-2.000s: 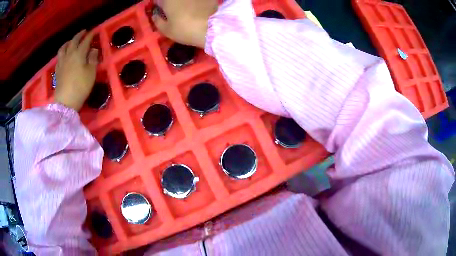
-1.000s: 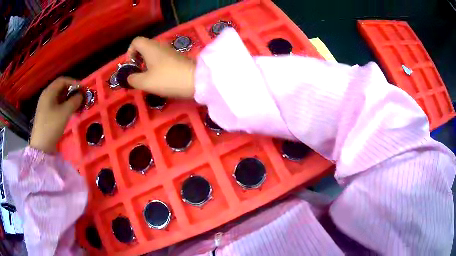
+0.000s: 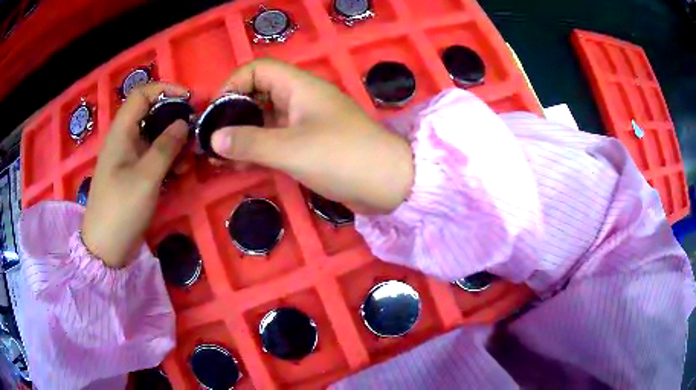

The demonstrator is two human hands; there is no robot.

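My left hand [image 3: 130,175] holds a round smartwatch [image 3: 166,116] between thumb and fingers, dark glass showing. My right hand [image 3: 305,137] holds another round smartwatch [image 3: 229,122] the same way, its silver rim near the first one. Both are above the large red-orange turnover tray [image 3: 298,263]. Several round watches lie dark glass up in the nearer pockets, such as one watch [image 3: 256,226]. In the far row several lie face down with grey round backs, such as one watch [image 3: 272,26]. One far-row pocket between them is empty.
A smaller red-orange tray [image 3: 620,103] with a small pale item [image 3: 637,128] on it lies at the right on the dark green mat [image 3: 526,27]. White paper [image 3: 561,116] shows beside the large tray's right edge. Red-orange shapes are at the top left.
My right hand has lifted a watch from the far row. Both hands have come together and hold watches side by side. The tray appears shifted and closer in view.
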